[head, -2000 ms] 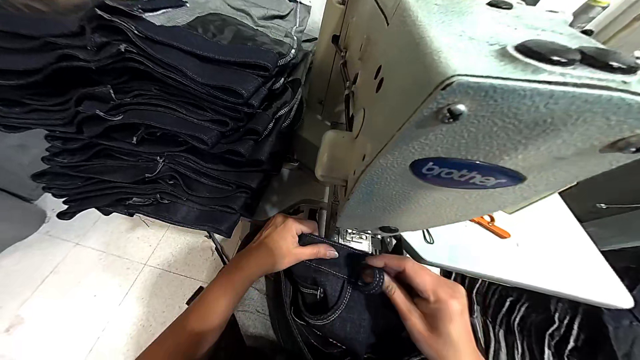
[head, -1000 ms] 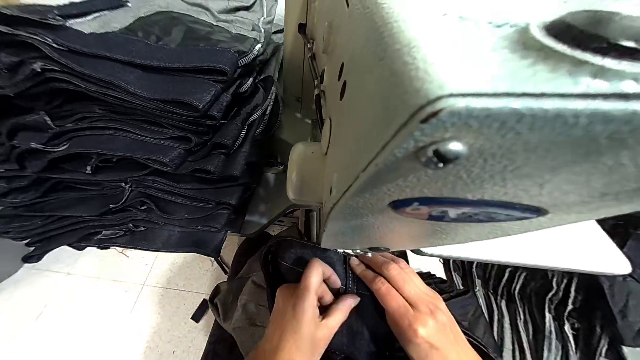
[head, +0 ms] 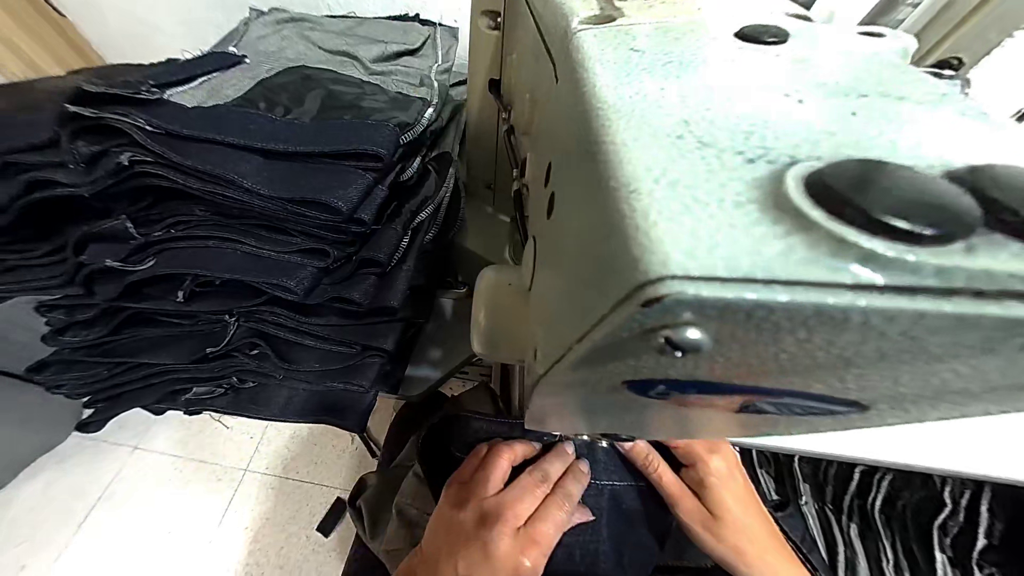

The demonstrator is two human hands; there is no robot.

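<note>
Under the head of a Brother industrial sewing machine lies a dark denim garment with a light stitched line. My left hand rests on the denim, palm down, its fingertips close to the front of the machine head. At the right, my right hand presses the cloth with its fingers by the same spot, partly behind the machine head. The needle and presser foot are mostly hidden by the head. A grey lining part of the cloth bunches to the left of my left hand.
A tall pile of folded dark denim pieces stands at the left. More denim pieces with pale edges hang or lie at the lower right, below the white table edge. A small dark scrap lies on the tiled floor.
My hands, apart at the garment's upper edge two seconds ago, came close together on it; now my left hand lies flatter and my right hand is farther right. The view has moved closer to the machine.
</note>
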